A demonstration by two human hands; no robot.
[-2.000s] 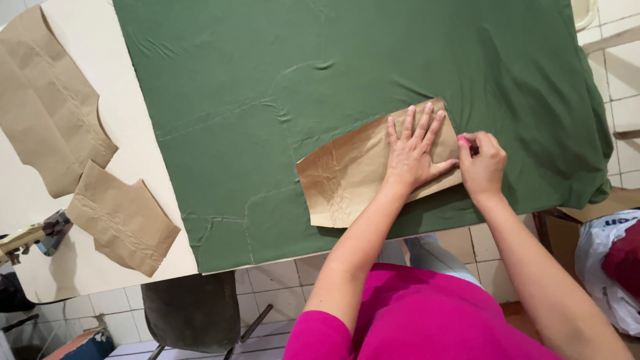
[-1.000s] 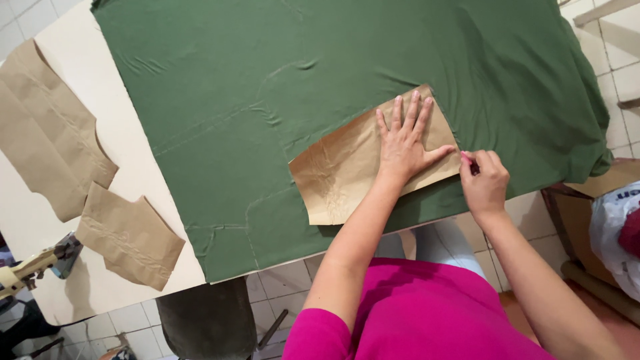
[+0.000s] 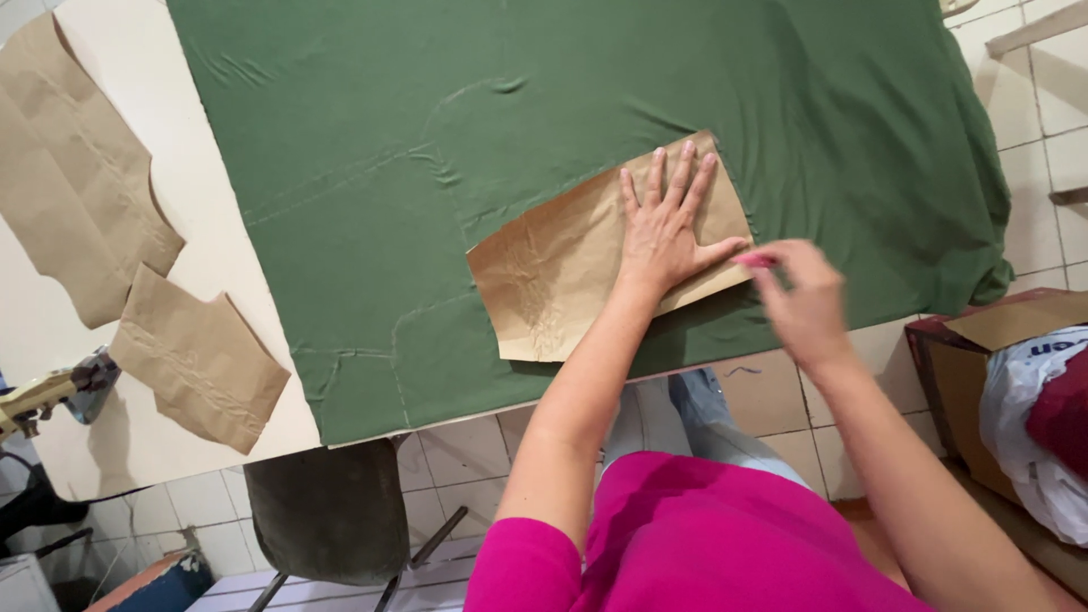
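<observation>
My left hand (image 3: 667,225) lies flat, fingers spread, on a brown paper pattern piece (image 3: 561,263), pressing it against green fabric (image 3: 340,110) spread over the table. A small pink piece, perhaps tailor's chalk (image 3: 755,259), is pinched in my right hand (image 3: 803,297), at the paper's right edge by my left thumb; this hand is blurred. Pale drawn outlines run across the fabric left of the paper. Two more brown paper pattern pieces, a large one (image 3: 76,161) and a smaller one (image 3: 200,357), lie at the left and touch each other.
The pale tabletop (image 3: 229,289) shows at the left, with part of a machine (image 3: 59,391) on it. A dark-seated chair (image 3: 327,510) stands at the table's near edge. A cardboard box (image 3: 960,365) with a plastic bag (image 3: 1011,416) is at the lower right.
My right hand has shifted slightly around the paper's right edge with the pink piece. My left hand stays spread on the paper.
</observation>
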